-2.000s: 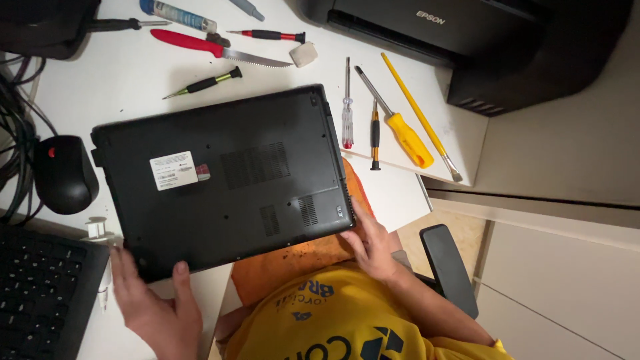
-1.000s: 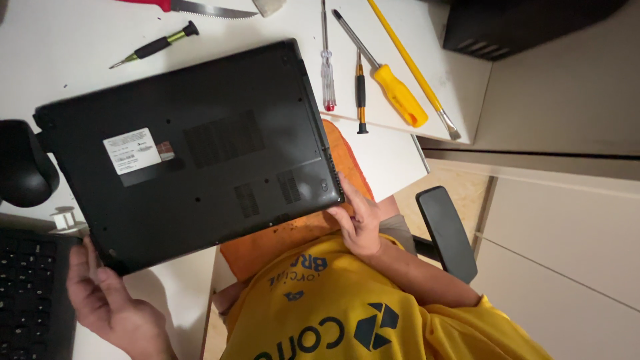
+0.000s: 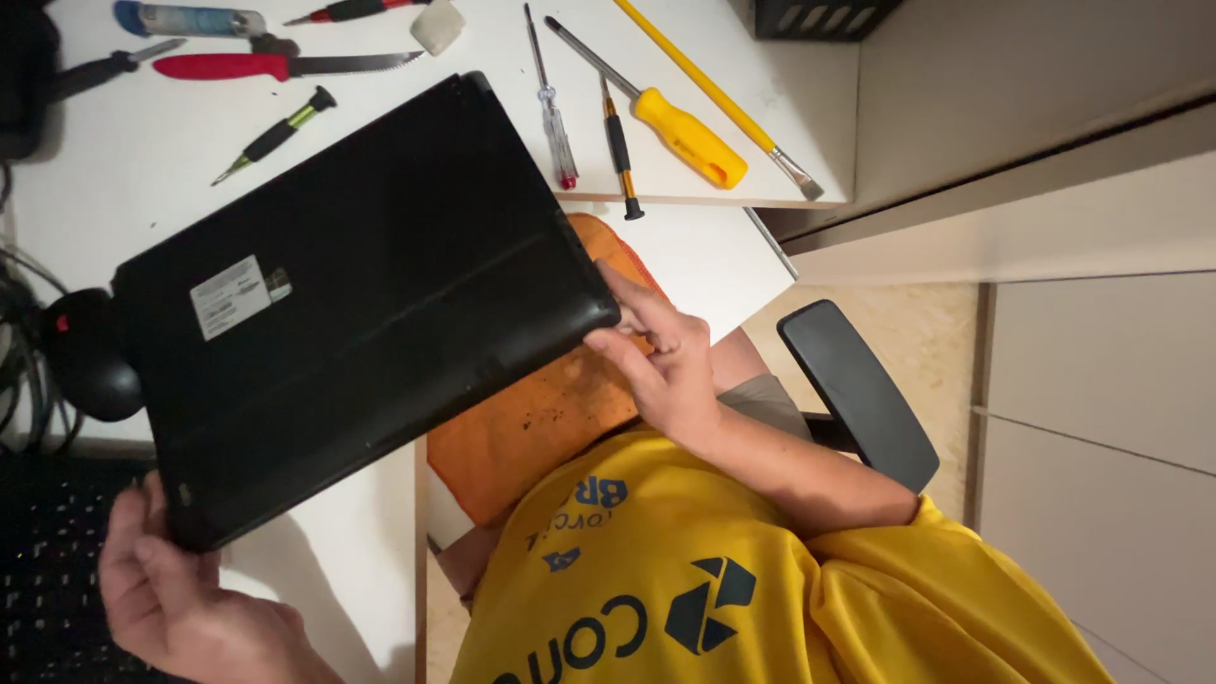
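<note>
A black laptop, its underside toward me with a white label, is held tilted between both hands over the desk edge. My left hand grips its near left corner, thumb and fingers at the edge. My right hand pinches the right corner, with the thumb on the near side. Under the laptop's right part lies an orange cloth on my lap. Beyond the laptop rests a small precision screwdriver with a black and green handle.
On the white desk lie a red-handled serrated knife, a yellow-handled screwdriver, a clear-handled tester screwdriver, another precision screwdriver and a yellow paintbrush. A mouse and keyboard are at left; a chair armrest is at right.
The laptop has been tipped up and turned in my hands, so its vents and screw holes no longer show clearly. Both hands remain at its corners.
</note>
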